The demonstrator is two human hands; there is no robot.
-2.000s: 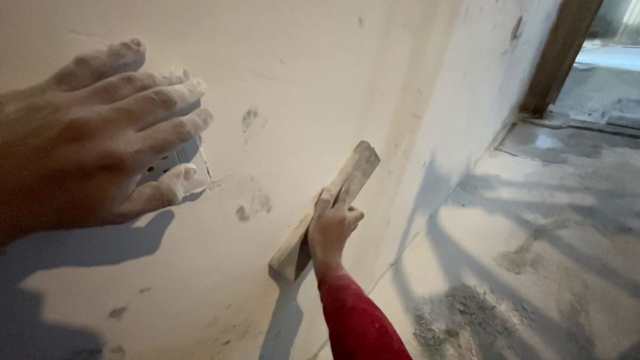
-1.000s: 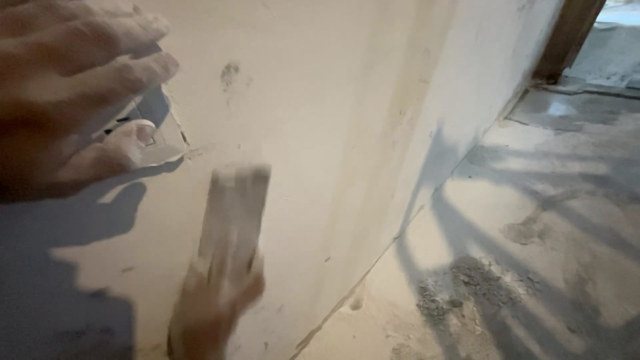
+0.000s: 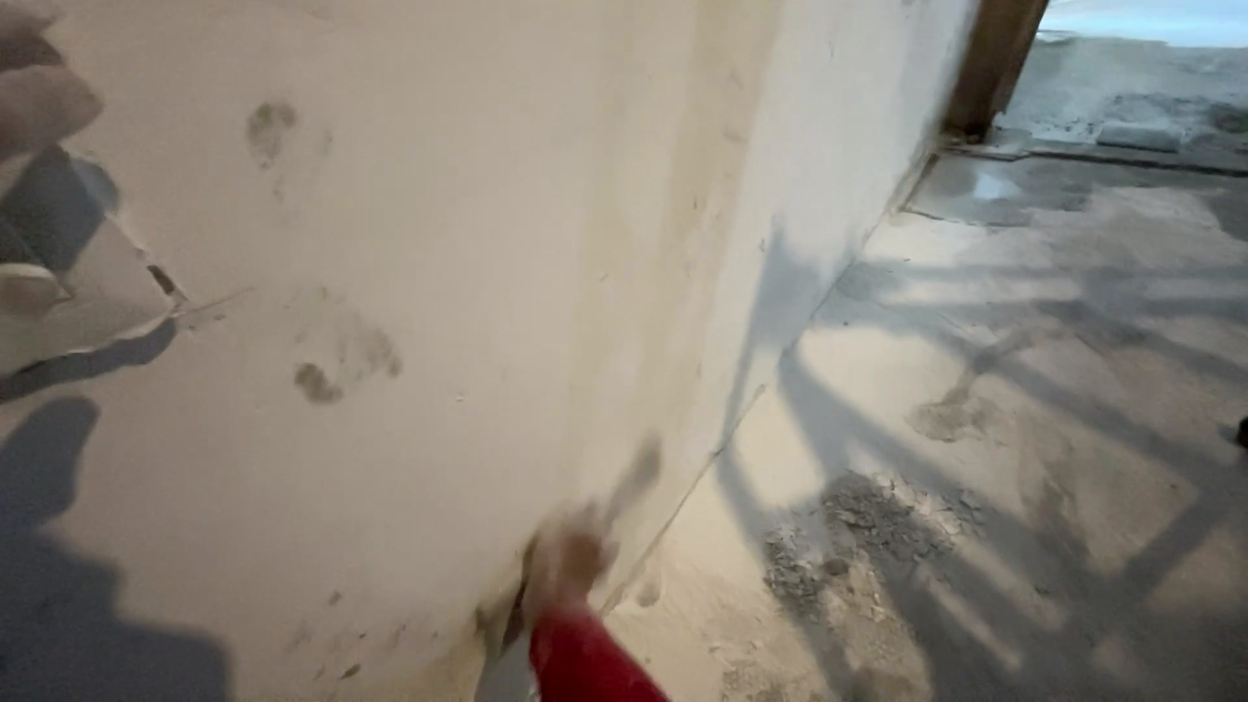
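My right hand (image 3: 570, 556), in a red sleeve, is low on the pale plastered wall (image 3: 468, 244), near its foot. It is blurred by motion and grips a flat sanding block or float (image 3: 636, 478), whose blurred end shows above the fingers. At the left edge, part of my left hand (image 3: 44, 102) shows over a wall socket plate (image 3: 88, 292); the rest is cut off by the frame. Dark smudges mark the wall right of the plate.
The dusty floor (image 3: 975, 370) lies at the right, with crumbled debris (image 3: 877, 526) near the wall's foot. A brown door frame (image 3: 990, 68) stands at the far end, with a threshold beside it. Shadows cross floor and wall.
My right hand, holding the flat tool, has gone from mid-wall down to low on the wall, near the floor. My left hand shows less at the left edge as the view shifts.
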